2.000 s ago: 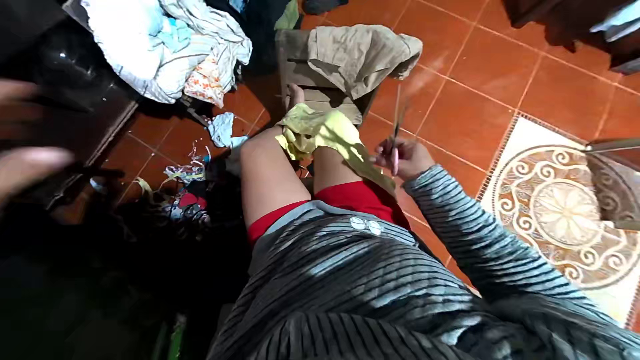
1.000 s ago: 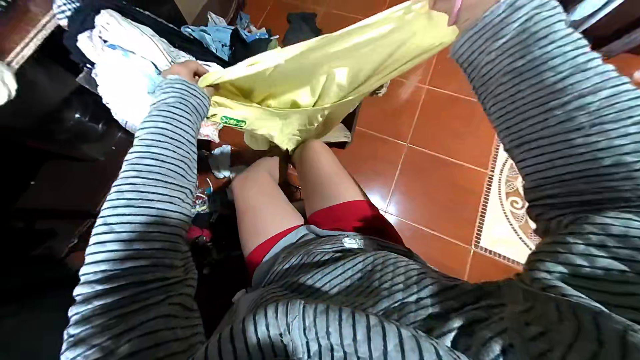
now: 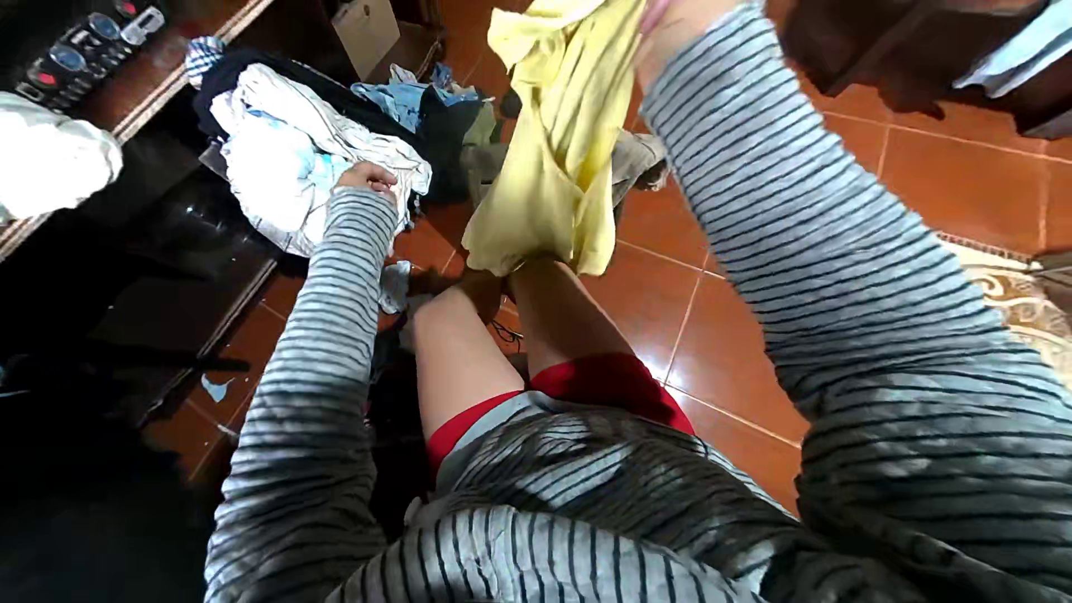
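A yellow cloth garment (image 3: 557,151) hangs from my right hand (image 3: 682,29) at the top of the view, its lower edge by my knees. Pink handles, likely of the scissors, show at the fingers of that hand; the blades are hidden. My left hand (image 3: 367,177) is apart from the yellow garment, fingers loosely curled, at the edge of a heap of white and patterned clothes (image 3: 276,167). Whether it grips any of that cloth cannot be told.
Behind the garment, a grey-brown cloth (image 3: 636,159) lies over a low seat or stool. Blue cloths (image 3: 400,99) and a cardboard box (image 3: 366,38) are at the upper left. Dark furniture (image 3: 913,42) stands at the upper right. A patterned rug (image 3: 1017,301) lies on the tiled floor at right.
The yellow garment lay over my legs, then was stretched between both hands; now it hangs from my right hand alone. My left hand has let go of it.
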